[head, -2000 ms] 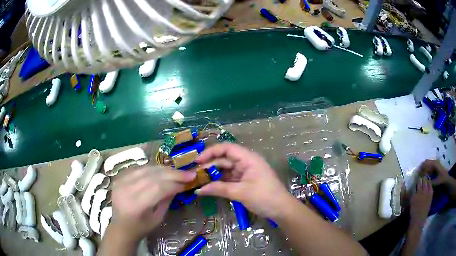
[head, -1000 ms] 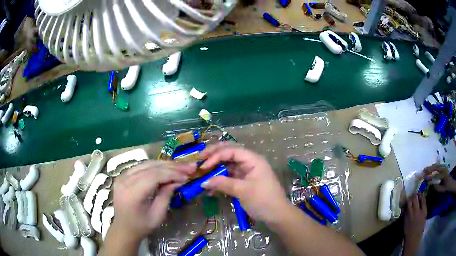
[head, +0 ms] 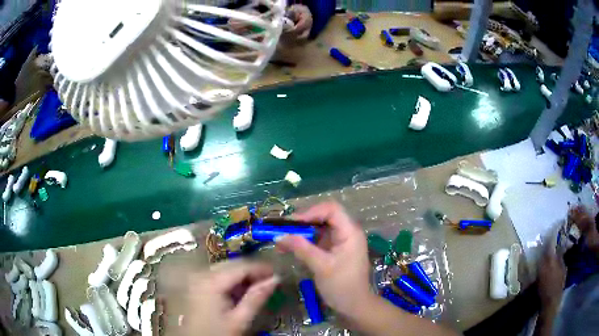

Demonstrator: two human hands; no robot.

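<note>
My right hand holds a blue battery cell near its right end, between thumb and fingers, above the clear tray. The cell lies roughly level. My left hand is blurred, lower left of the cell and apart from it; its fingertips are close together, and I cannot tell whether they hold anything. Behind the held cell is a group of cells with tan pads and wires. Another blue cell lies below my right hand. Several blue cells with green circuit boards lie on the tray at right.
White housing halves lie at left, more at right. The green belt carries white housings and wired cells. A white fan blocks the upper left. Another person's hands are at the right edge, by a white sheet.
My left hand has come off the blue cell and moved down. My right hand still holds the cell, now more level. Belt parts have shifted right, and the view has tilted slightly.
</note>
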